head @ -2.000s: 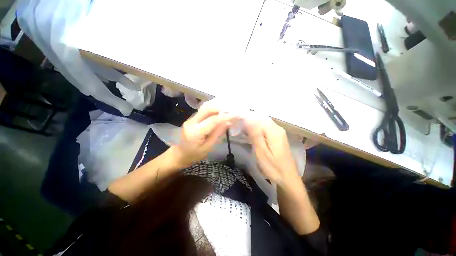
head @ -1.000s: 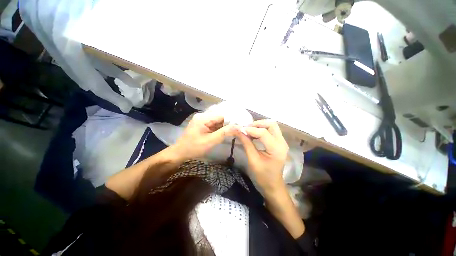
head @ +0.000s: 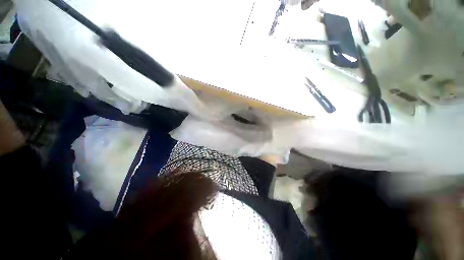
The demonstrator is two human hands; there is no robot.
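Note:
Sheer white fabric (head: pixel 336 139) stretches in a blurred band from the table's front edge to the right side of the picture. More of it hangs at the upper left (head: pixel 56 56). A long dark rod with a thicker black handle, perhaps a screwdriver (head: pixel 135 58), lies across the upper-left fabric or in front of it. Bare skin of my left arm shows at the left edge; my left hand is out of the picture. My right hand or forearm (head: pixel 440 218) is a blur at the lower right, and its fingers cannot be made out.
On the white table with its wooden edge (head: pixel 239 99) are thread snips (head: pixel 320 95), black-handled shears (head: pixel 374 96), a flat black rectangle (head: pixel 340 38) and a slim metal tool (head: pixel 310 41). The sewing machine (head: pixel 425 56) stands at the right. A dark bin holds white pieces (head: pixel 107 152) at the left.
My hands have parted from the small white piece in the middle and moved out to the sides. The fabric has spread sideways, and the dark rod has appeared at the upper left.

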